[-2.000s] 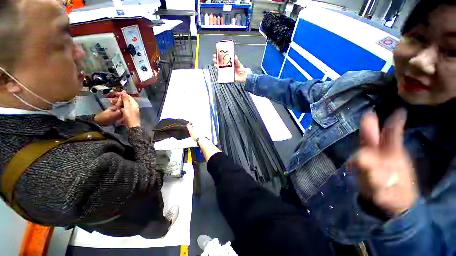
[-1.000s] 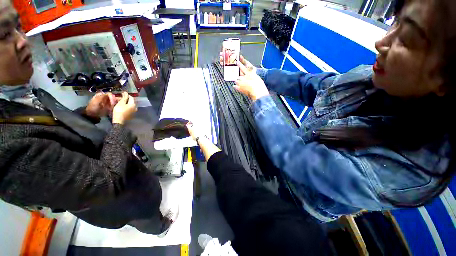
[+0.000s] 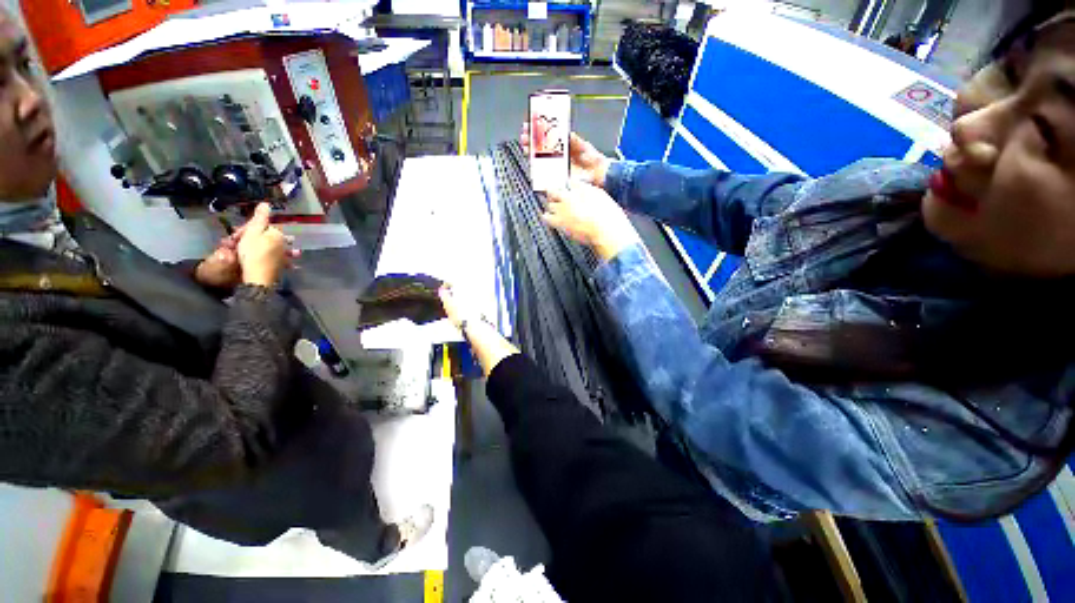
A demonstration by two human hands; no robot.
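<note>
My right hand (image 3: pixel 454 309), at the end of a black sleeve, is at the near end of the long white worktable (image 3: pixel 439 212). It is small in view, and its fingers are closed on the right edge of a dark brown-black bundle (image 3: pixel 398 302), perhaps strap pieces, lying at the table's end. Part of the fingers is hidden. My left hand is not in view. Many long black strips (image 3: pixel 554 265) lie lengthwise along the table's right side.
A person in dark clothes (image 3: pixel 177 389) is at the left by the red-framed machine (image 3: pixel 195 130), hands together. A person in a denim jacket (image 3: pixel 754 342) at the right holds up a phone (image 3: pixel 549 139). A crumpled white thing (image 3: pixel 509 582) is at the bottom edge.
The person at the left has moved back left, uncovering the machine. The denim-jacketed person has lowered a raised hand to the phone. My right hand and the bundle have not visibly moved.
</note>
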